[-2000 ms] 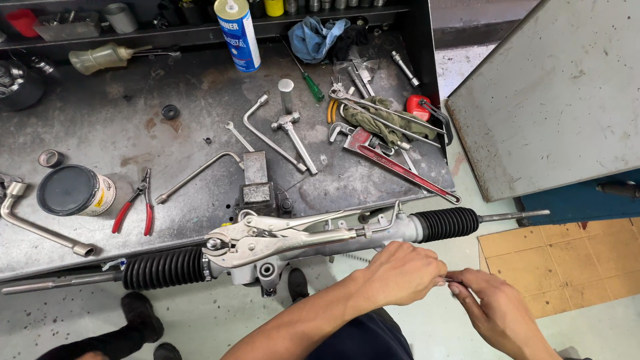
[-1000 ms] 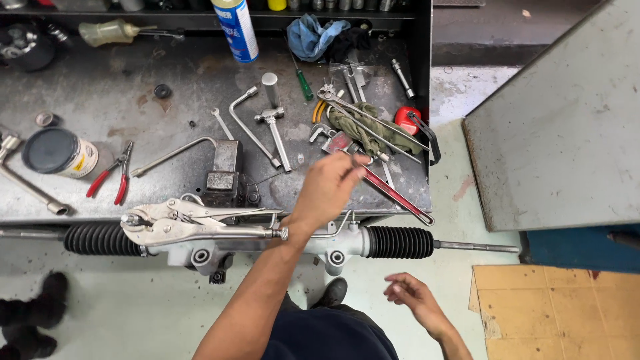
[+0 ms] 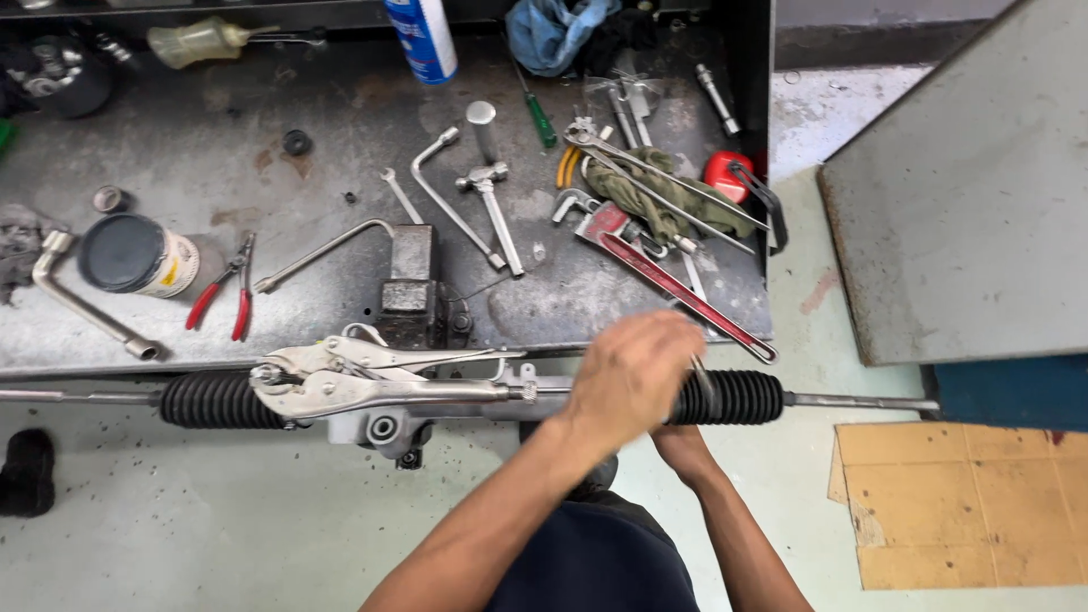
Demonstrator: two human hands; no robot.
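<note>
My left hand is over the right part of a steering rack, beside the right black rubber bellows boot. A thin metal piece, blurred, sticks out from its fingers. My right hand is under that boot, its fingers hidden behind the rack. Locking pliers grip the rack next to the left bellows boot. The rack lies along the bench's front edge, below a vise. A red pipe wrench lies just above my left hand.
On the steel bench lie a ball-peen hammer, bent socket wrenches, red-handled pliers, a lidded tub, a green screwdriver and a green rag. A grey metal panel stands right; cardboard lies on the floor.
My hands were together near the right boot two seconds ago, then apart, with the left over the pipe wrench. Now the left is back by the boot and the right has moved up under it.
</note>
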